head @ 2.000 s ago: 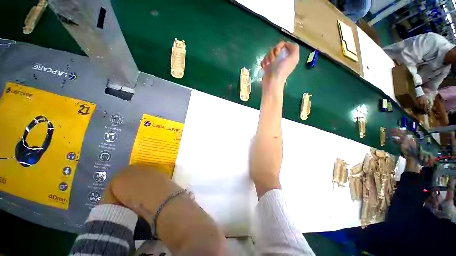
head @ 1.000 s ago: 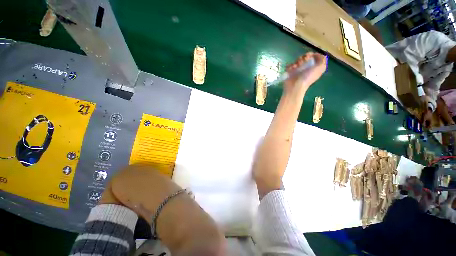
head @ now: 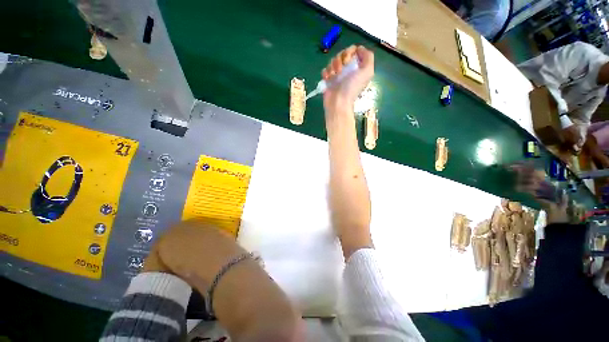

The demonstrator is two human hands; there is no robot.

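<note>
My right hand (head: 350, 75) is over the green conveyor belt (head: 234, 40), closed around a small white glue bottle (head: 342, 72). The bottle's thin pale nozzle points left and down; its tip is at the right side of a beige moulded part (head: 298, 101). I cannot tell whether it touches. A second beige part (head: 371, 129) lies right of my wrist and a third (head: 441, 154) farther right. My left hand (head: 274, 310), past a bracelet, is low at the bottom edge; its fingers are out of view.
A grey metal post (head: 137, 57) stands at upper left, with a beige part (head: 98, 48) beside it. Blue parts (head: 330, 38) lie on the belt. A beige heap (head: 507, 247) lies on the white sheet (head: 294, 187). A neighbour's hand (head: 534, 182) reaches in at right.
My right hand has moved left with the bottle, from one beige part to another. The parts on the belt have shifted right. A blue part now shows near my hand. My left arm stays nearly still.
</note>
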